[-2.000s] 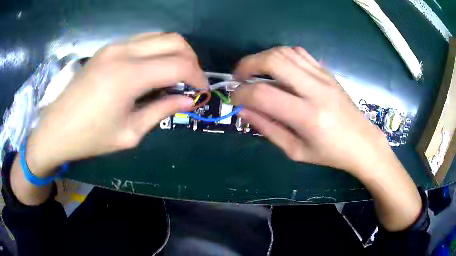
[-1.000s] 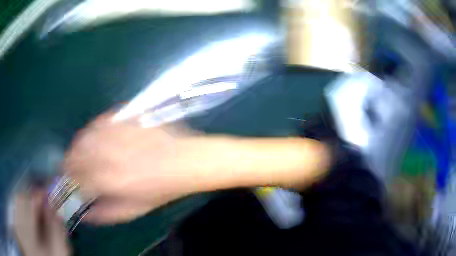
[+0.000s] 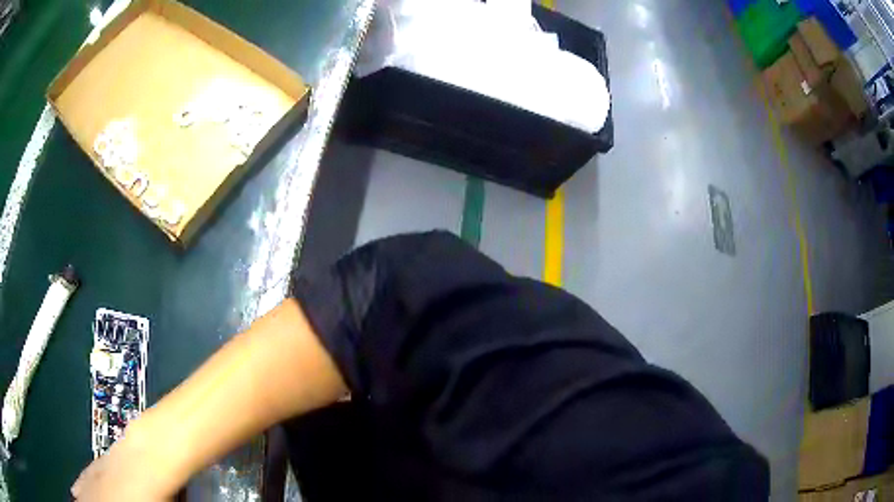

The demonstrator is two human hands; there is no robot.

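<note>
The power strip housing (image 3: 100, 431) lies on the dark green work surface at the lower left. Its circuit board end shows, crowded with small components, and the rest runs out of the picture or under my right hand. My right hand (image 3: 125, 473) is at the bottom left corner, cut off by the lower edge, over or beside the housing. Its fingers are mostly hidden, so its grip cannot be told. My left hand is out of the picture.
A hammer (image 3: 35, 353) with a pale wrapped handle lies left of the housing. A cardboard tray (image 3: 186, 83) holds small white pieces. Beyond the table edge, a black crate (image 3: 480, 123) holds white items on the grey floor. Cardboard boxes (image 3: 809, 83) stand far right.
The view has swung right, from the housing between both hands to the tray, crate and floor. My left hand has left the picture; my right arm now reaches to the lower left.
</note>
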